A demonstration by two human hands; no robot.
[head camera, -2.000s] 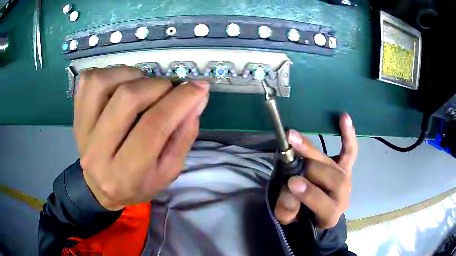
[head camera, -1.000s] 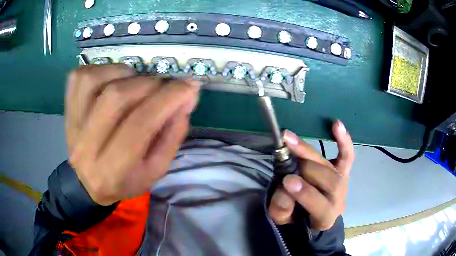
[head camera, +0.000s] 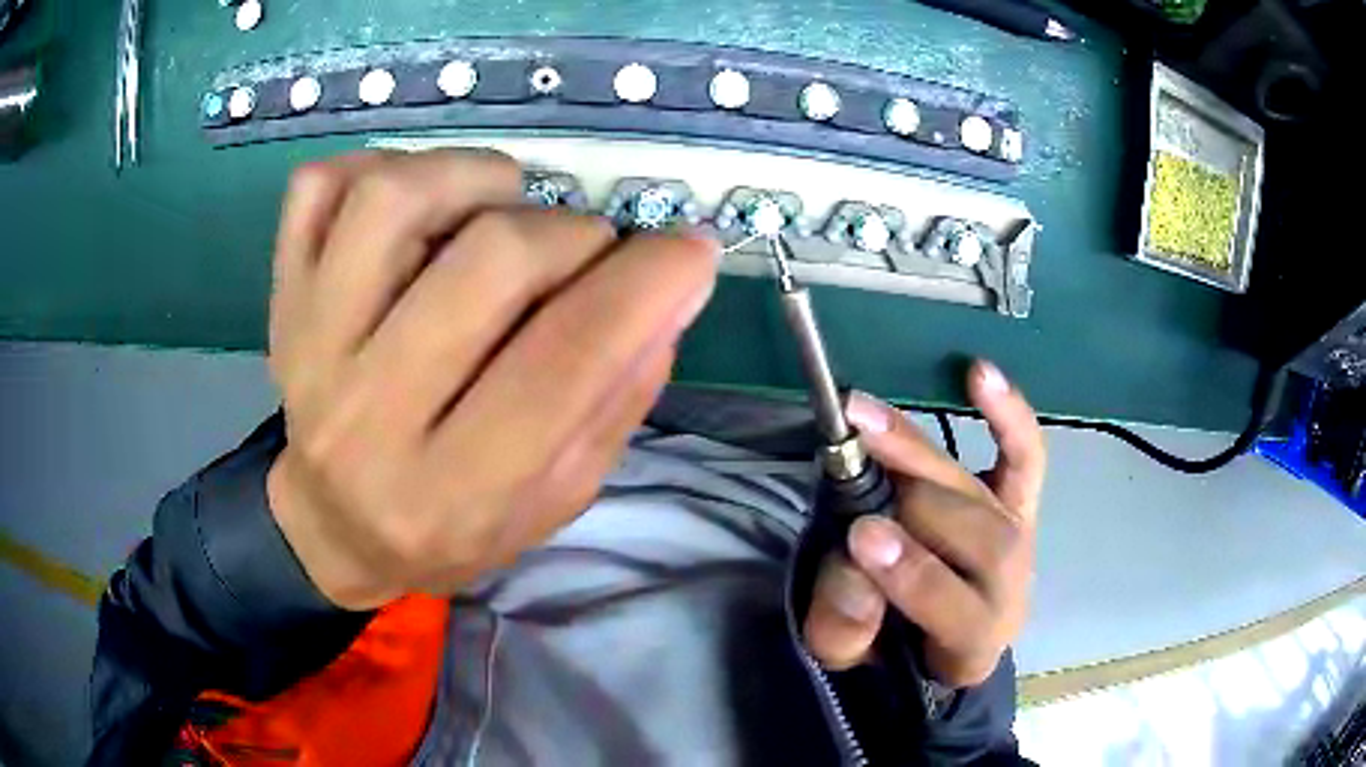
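Note:
My right hand holds the soldering iron by its black grip, barrel pointing up. The iron's tip touches or nearly touches a joint on the pale strip workpiece. My left hand pinches a thin solder wire between thumb and finger, its end by the same joint. The left hand covers the strip's left part; several greenish-grey joints show to its right. Behind the strip lies the dark strip with a row of round silver-white discs and one small ring.
The yellow sponge sits in its pale tray at the right. Slim silver tweezers lie at the left. Loose discs are at the upper left. A dark pen lies at the top. A black cord and a blue rack are at the right.
The pale strip has shifted right relative to the dark strip. My left hand has moved right along with it. The iron's tip has come up to a joint further left on the strip.

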